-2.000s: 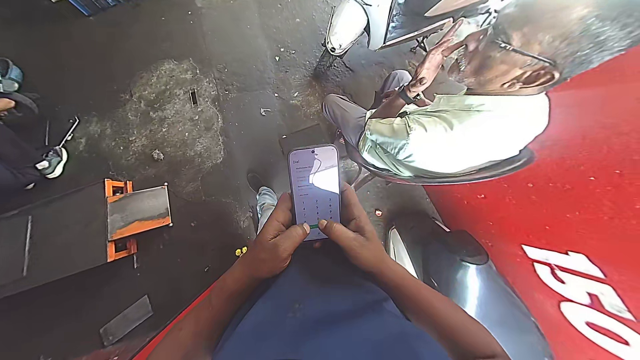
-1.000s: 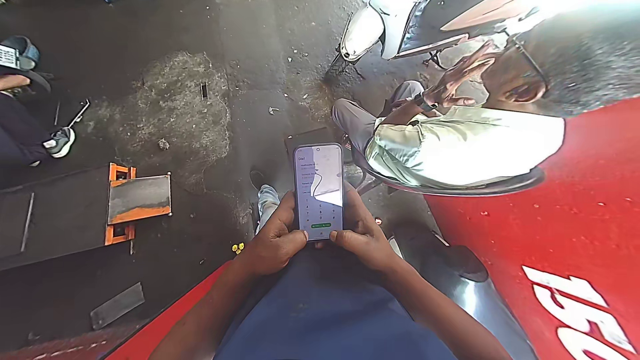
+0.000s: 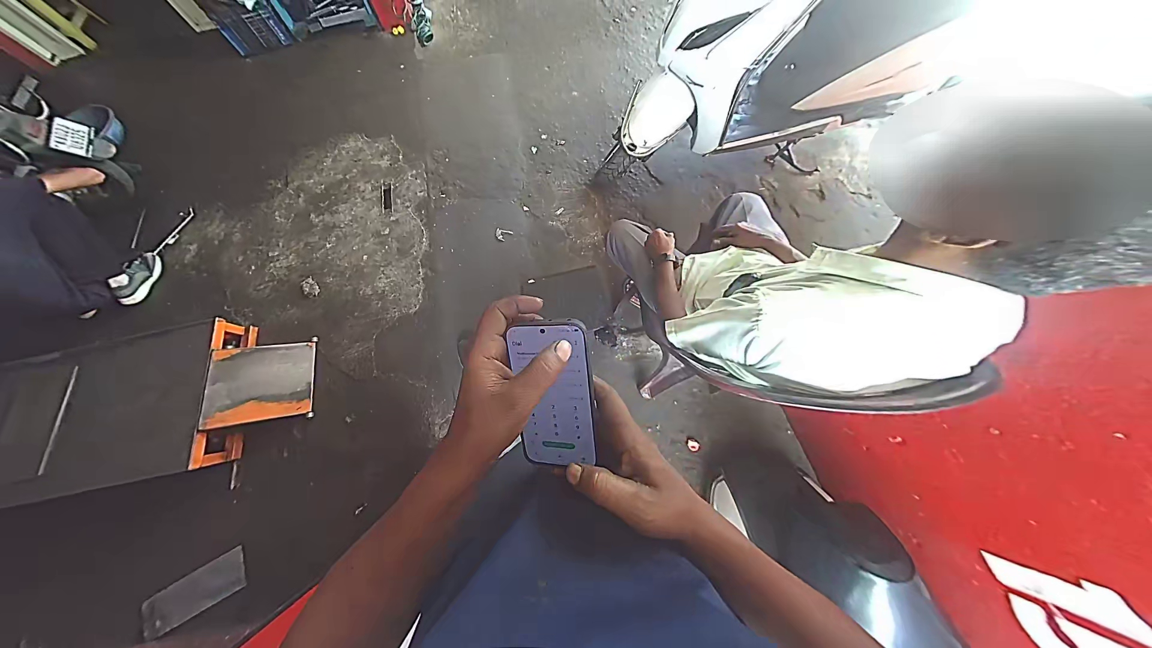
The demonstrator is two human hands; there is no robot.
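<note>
A smartphone is held upright between both hands in front of my blue clothing, its lit screen showing a dial pad. My left hand wraps the phone's left edge, its thumb lying across the upper right part of the screen and its fingers behind the top left corner. Around the lower right side is my right hand, its thumb at the bottom edge and its fingers partly hidden behind the phone.
On the right a person in a light shirt sits on a chair beside a red surface. A white scooter stands beyond. At left are a dark ramp-like platform with an orange-framed plate and another person's shoe.
My left thumb has moved from the phone's bottom up across the top of the screen. The seated person's raised hand has come down toward the lap.
</note>
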